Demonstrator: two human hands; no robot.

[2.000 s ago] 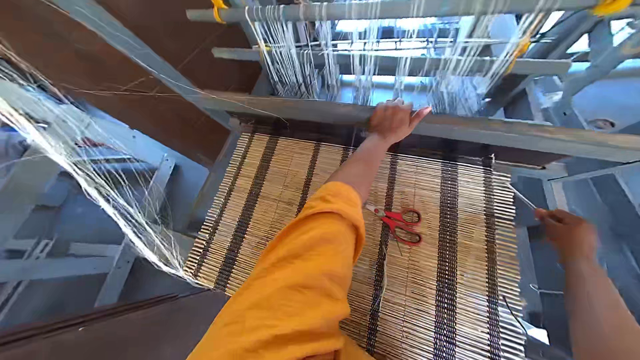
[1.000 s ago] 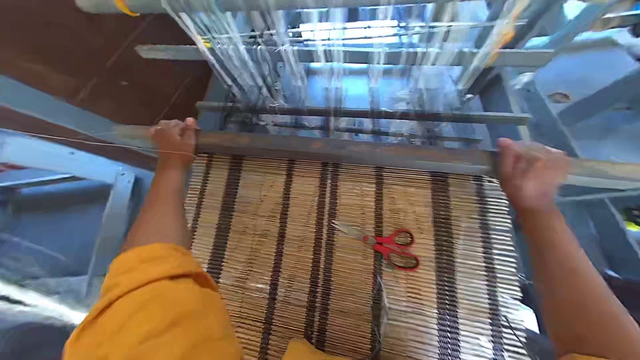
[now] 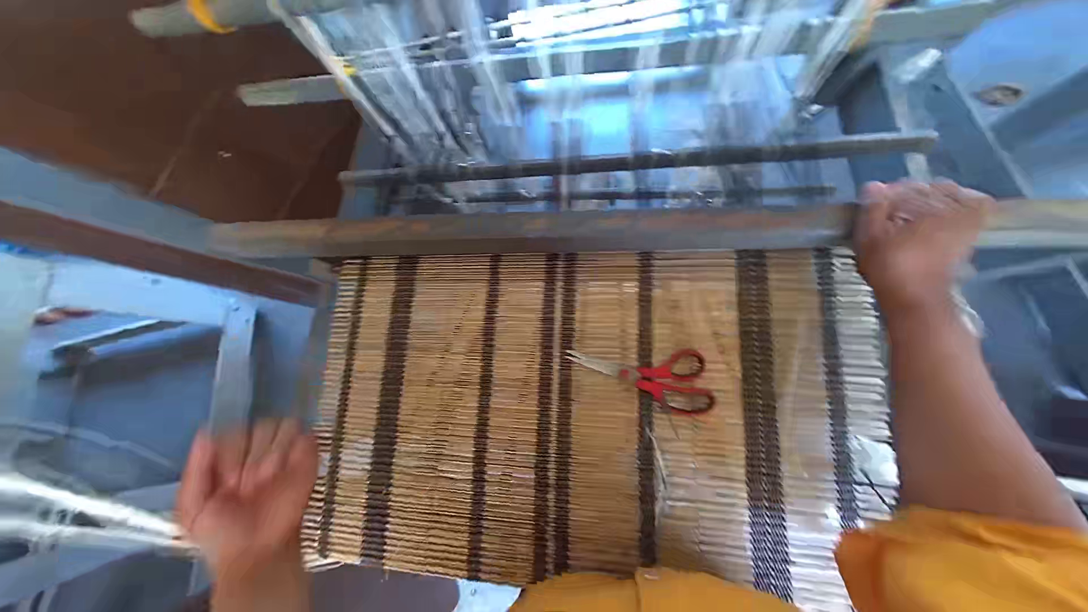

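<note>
My right hand (image 3: 918,234) is closed around the wooden beater beam (image 3: 595,231) of a loom, near its right end. My left hand (image 3: 255,484), blurred, is off the beam beside the left edge of the woven mat (image 3: 442,408), fingers apart and nothing seen in it. Dark stripes run down the tan mat, which looks made of thin sticks or reeds. Red-handled scissors (image 3: 671,380) lie on it right of the middle, blades pointing left. A loose thread (image 3: 659,467) lies below the scissors. White warp threads (image 3: 578,76) stretch beyond the beam.
A dark rod (image 3: 646,160) crosses just behind the beam, with thicker bars (image 3: 297,91) farther back. Blue-grey loom frame parts (image 3: 234,365) stand on the left, and more frame members (image 3: 952,119) on the right. White threads (image 3: 85,501) hang at the lower left.
My left hand has let go of the beam and come down to the mat's left side. My right hand, lower and off the beam in the earliest frame, still grips it since the middle frame.
</note>
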